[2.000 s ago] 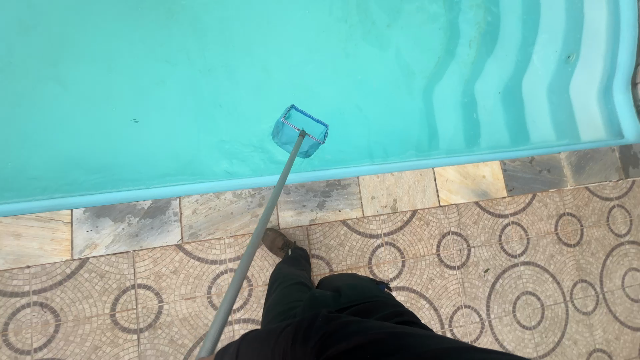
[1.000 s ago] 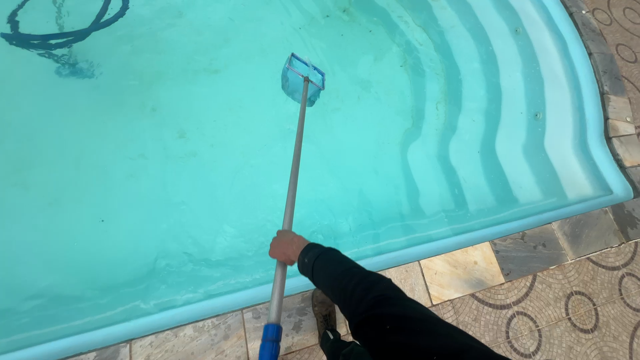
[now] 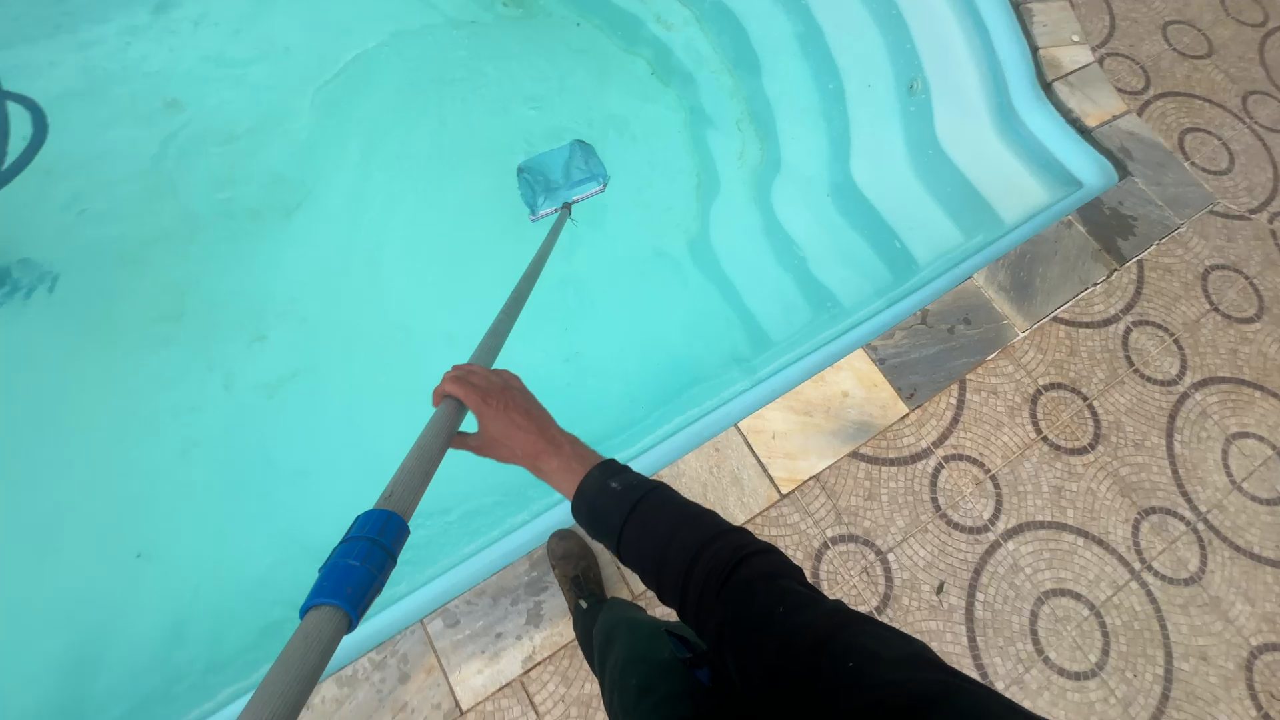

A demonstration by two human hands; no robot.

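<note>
My right hand (image 3: 510, 420), in a black sleeve, is closed around the grey telescopic pole (image 3: 435, 455) above its blue locking collar (image 3: 356, 566). The pole slants from the bottom left up to a blue net skimmer (image 3: 563, 180) at its far end. The net lies in or at the pool water (image 3: 300, 300), left of the steps; its exact depth cannot be told. The pole's lower end runs out of the frame at the bottom left. My left hand is not in view.
Wide pool steps (image 3: 850, 150) curve at the upper right. Stone coping (image 3: 825, 415) borders the pool, with patterned paving (image 3: 1070, 600) beyond. My shoe (image 3: 575, 565) stands on the coping near the pool's edge. Part of a dark hose (image 3: 25, 135) shows at the far left.
My right hand, out of view two seconds ago, has come onto the pole. The net has swung over, its bag now beyond the frame's bar. The view has shifted.
</note>
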